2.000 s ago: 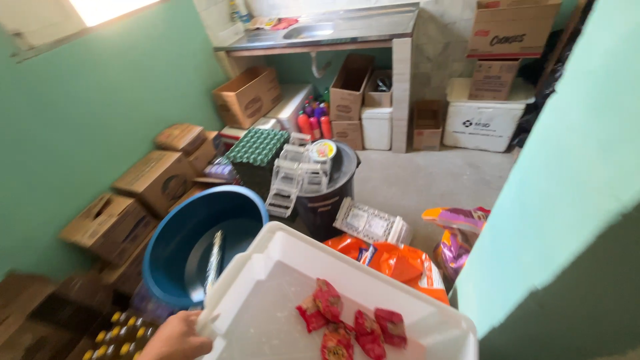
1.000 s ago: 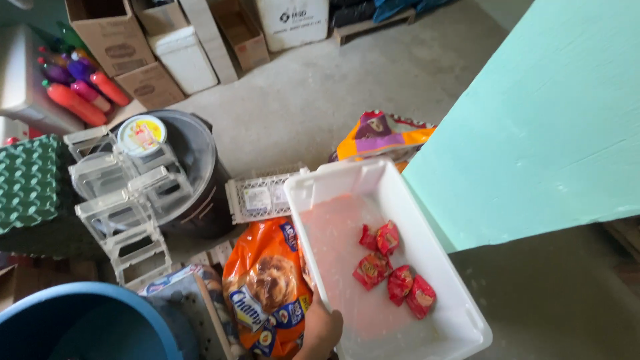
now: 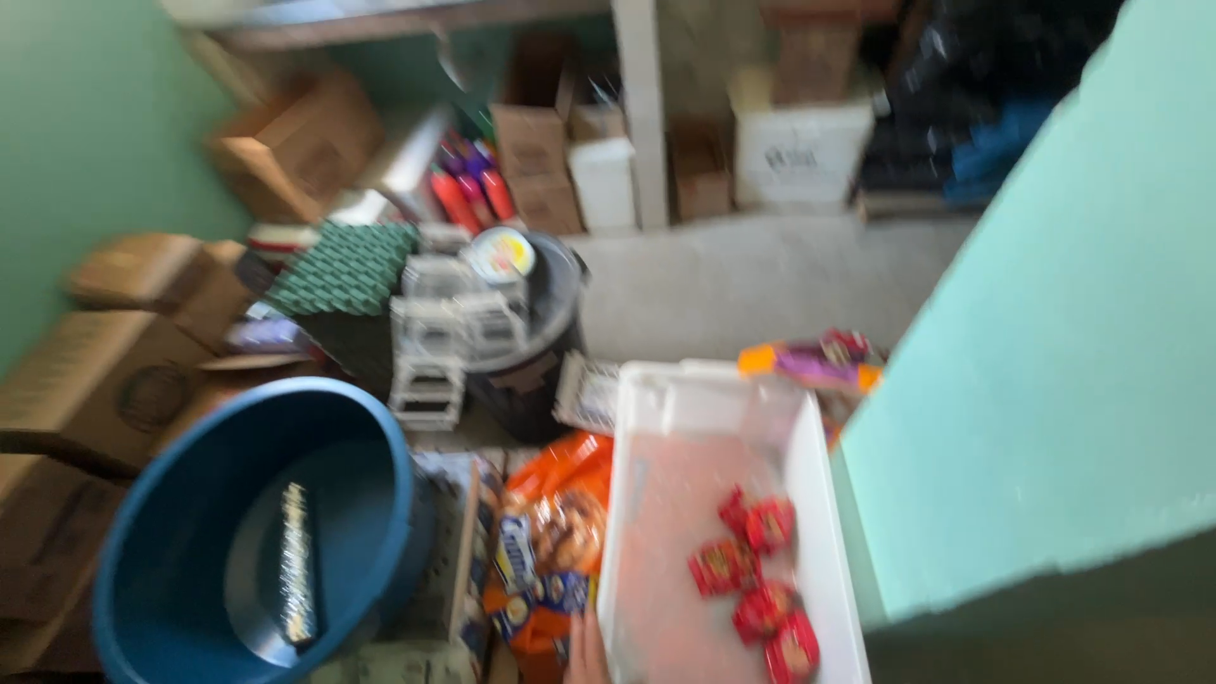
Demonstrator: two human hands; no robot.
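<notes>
A white plastic bin (image 3: pixel 641 532) stands beside the green wall edge, with several small red packets (image 3: pixel 727 567) lying in its right half. At the bottom of the view, the fingers of one hand, seemingly my left hand (image 3: pixel 586 651), touch or lie against the bin's left side; their grip is too blurred and cropped to tell. My right hand does not show. Left of the bin lies an orange printed bag (image 3: pixel 560 494). Further left is a round blue tub (image 3: pixel 399 513) with a long shiny silvery item (image 3: pixel 297 560) in it.
A dark lidded barrel (image 3: pixel 522 380) bears clear plastic racks (image 3: pixel 432 323) and a round tub (image 3: pixel 502 255). Green egg trays (image 3: pixel 347 266) and cardboard boxes (image 3: pixel 85 370) stand at left. Bottles, boxes and a white container (image 3: pixel 803 157) line the back. A green wall (image 3: pixel 1026 380) juts in at right.
The view has swung back left, so the blue tub and the boxes show again. Against one second ago, the bin sits more upright in the picture, and less of the hand shows.
</notes>
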